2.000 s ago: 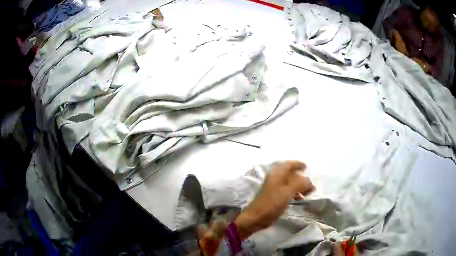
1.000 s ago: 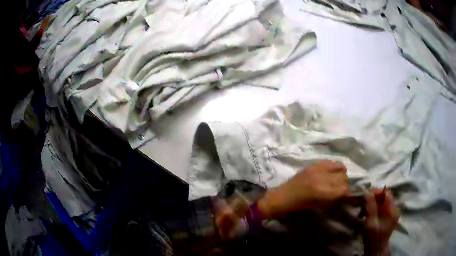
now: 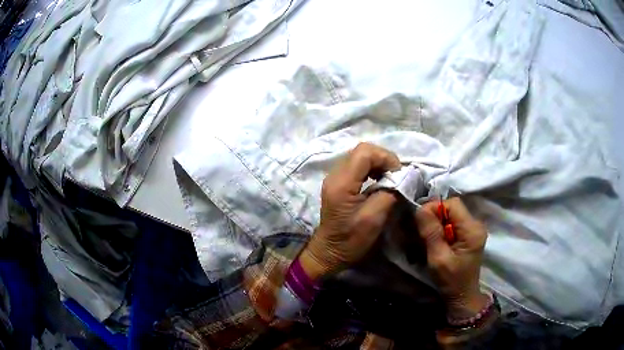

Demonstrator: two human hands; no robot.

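A pale, crumpled jacket lies spread on the table in front of me. My left hand pinches a bunched fold of its cloth between thumb and fingers. My right hand is close on the right, its thumb and finger at the same fold. Thread snips with an orange-red handle show in my right hand; their blades cannot be made out clearly. Whether the right fingertips also grip the cloth is hard to tell.
A heap of similar pale garments covers the left of the white table and hangs over its edge. A blue bin is on the floor at lower left. Part of another garment shows at top right.
My left hand has moved from above the cloth to pinching a fold. My right hand has come further into view beside it. The view has shifted, with the jacket now more central.
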